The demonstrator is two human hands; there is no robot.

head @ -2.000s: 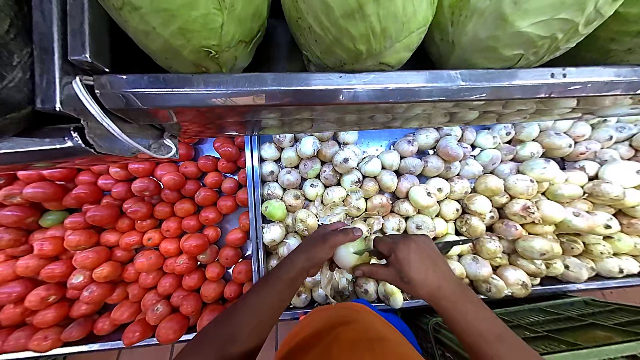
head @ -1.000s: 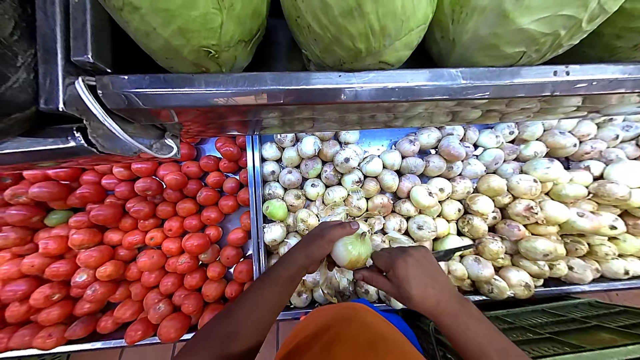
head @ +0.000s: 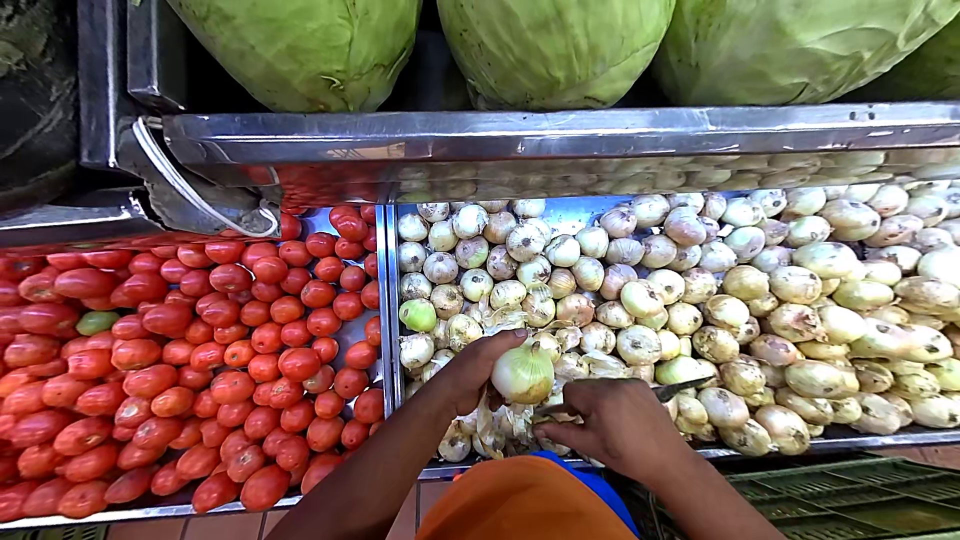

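Observation:
A pale yellow-white onion [head: 523, 373] sits in my left hand [head: 474, 373], held from its left side over the bin. Loose skins [head: 491, 427] lie or hang just below it. My right hand [head: 611, 424] is closed around a knife [head: 681, 387]; a dark pointed part sticks out to the right of the fist, and a thin part shows on the left near the onion. Many white onions [head: 637, 345] fill the metal bin around and beyond both hands.
Red tomatoes [head: 232, 386] fill the bin at left, past a metal divider [head: 390, 315]. A metal shelf edge [head: 570, 135] with green cabbages [head: 555, 52] runs above. A white cord [head: 180, 180] loops at upper left. Green plastic crates [head: 847, 499] stand at lower right.
The onion in my left hand has turned and shows more of its side than two seconds ago. My right hand has moved slightly away from it, down and to the right.

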